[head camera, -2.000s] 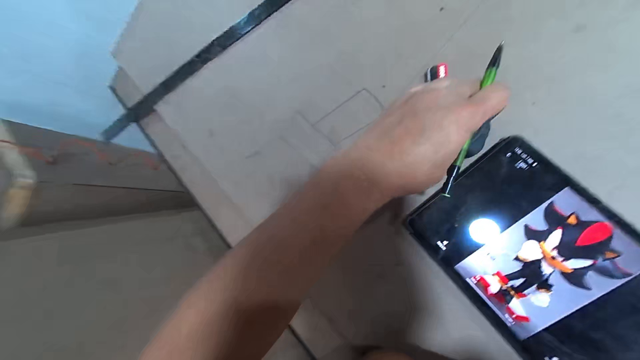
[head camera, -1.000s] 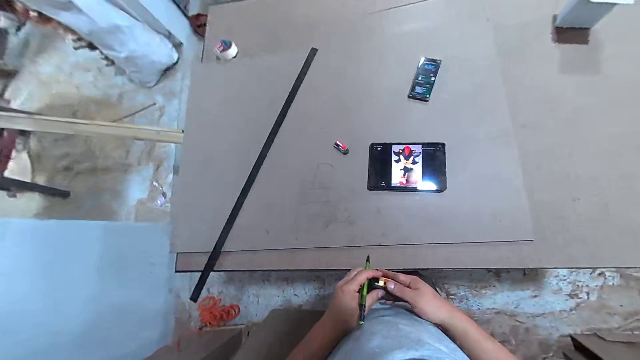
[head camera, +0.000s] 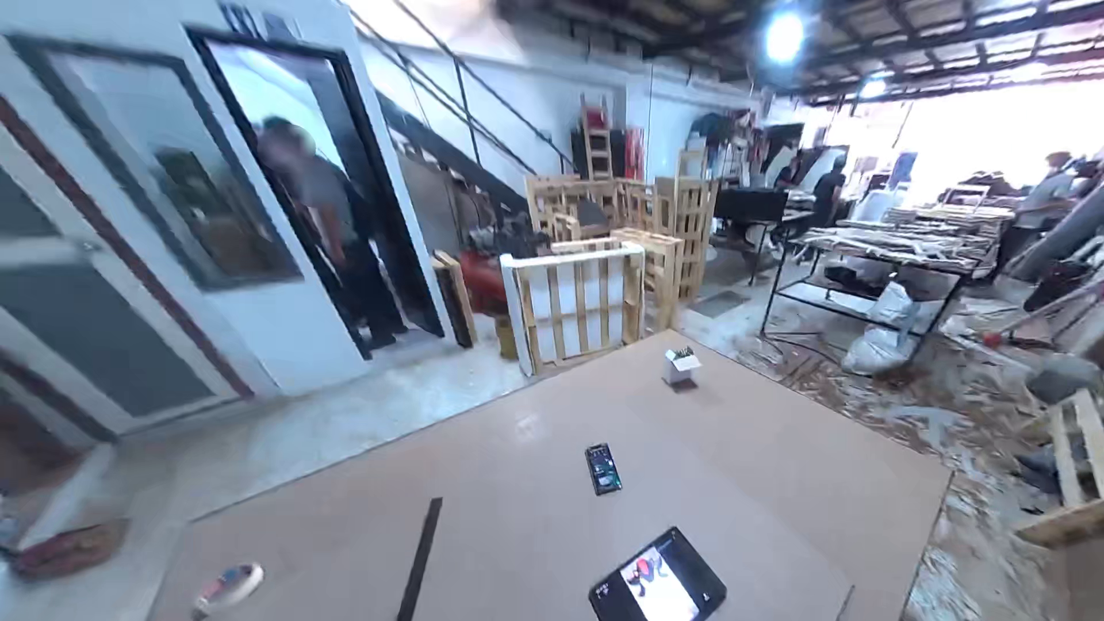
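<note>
Neither my left hand nor my right hand shows in the head view now. A tablet (head camera: 703, 573) lies at the near edge of the view on the large brown board tabletop (head camera: 483, 457), with a picture of a black and red cartoon figure on its screen. Beyond it rests a smartphone (head camera: 603, 469) with its screen lit. A dark flat strip (head camera: 421, 561) lies to the left. Further left is a roll of tape (head camera: 231, 590). At the far corner stands a small white open box (head camera: 681, 369) with something green in its top.
A person (head camera: 332, 220) stands in the doorway at the left. Wooden crate frames (head camera: 578, 302) stand past the table's far edge. At the right is a metal rack (head camera: 871, 297) piled with wood strips, with several people around it. Scraps litter the floor there.
The view has swung up from the tabletop to the workshop. A second ago both my hands were at the table's near edge, with the green pen; now they are out of view.
</note>
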